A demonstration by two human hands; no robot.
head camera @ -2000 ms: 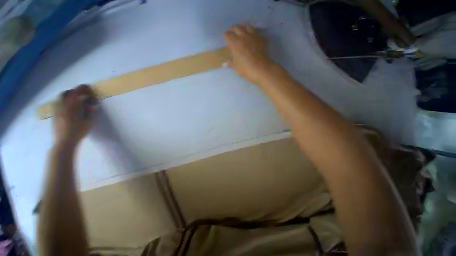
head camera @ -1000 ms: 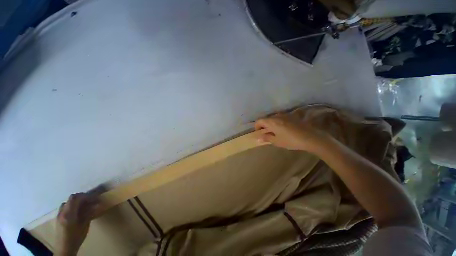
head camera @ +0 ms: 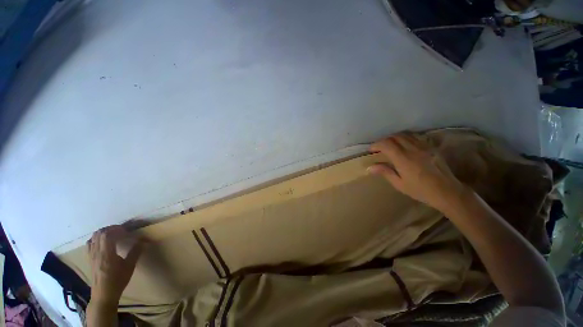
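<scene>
A tan garment panel (head camera: pixel 287 236) lies across the near part of the table, bunched towards me, with paired dark stripes (head camera: pixel 209 253) crossing it. A paler long flat strip (head camera: pixel 275 193) lies along its upper border, with a narrow white edging (head camera: pixel 307 159) just beyond it. My left hand (head camera: pixel 114 258) holds the strip's left end down on the cloth. My right hand (head camera: pixel 409 167) grips the strip's right end, thumb on the near side and fingers over the far edge. A black band (head camera: pixel 64 274) shows at the garment's left end.
The pale blue-white table (head camera: pixel 224 89) extends beyond the cloth. The dark pointed iron (head camera: pixel 444 29) rests at the upper right, partly cut off by the frame, with a hose (head camera: pixel 550 22) beside it. Clear plastic (head camera: pixel 551 124) is at the right edge.
The strip was first held over the bare table, then brought down onto the garment's border. Since one second ago, white edging shows beyond the strip, and both hands still hold its ends.
</scene>
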